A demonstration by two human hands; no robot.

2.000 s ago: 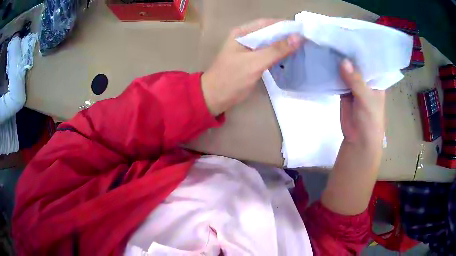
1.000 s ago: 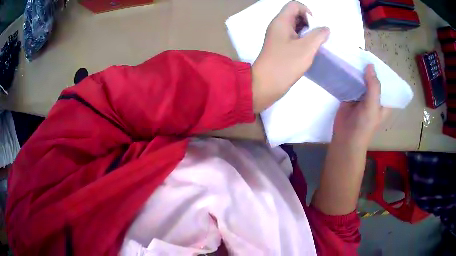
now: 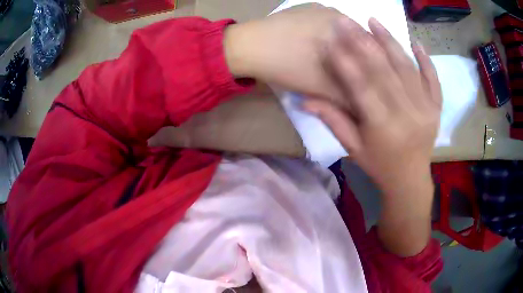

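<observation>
My left hand (image 3: 304, 54) reaches in from the left, its fingers blurred and partly hidden behind my right hand. My right hand (image 3: 395, 103) overlaps it, thumb towards the left and fingers spread upward. White sheets (image 3: 321, 140) show below and above the hands, with a bluish tint near my right thumb. Another white sheet part (image 3: 459, 91) sticks out to the right of my right hand. The wrapped radio is hidden by the hands, so what each hand grips cannot be seen.
A red box (image 3: 135, 8) lies at the upper left, beside a clear bag with dark contents (image 3: 49, 37). Red-and-black radios stand at the right, one alone (image 3: 492, 74) near a row (image 3: 513, 63). Another red-black block (image 3: 438, 8) is at the top right. A red stool (image 3: 464, 212) stands below the table.
The lilac wrapped block, held between both hands a second ago, is now out of sight. My hands have come together and overlap. The table shifts slightly in view.
</observation>
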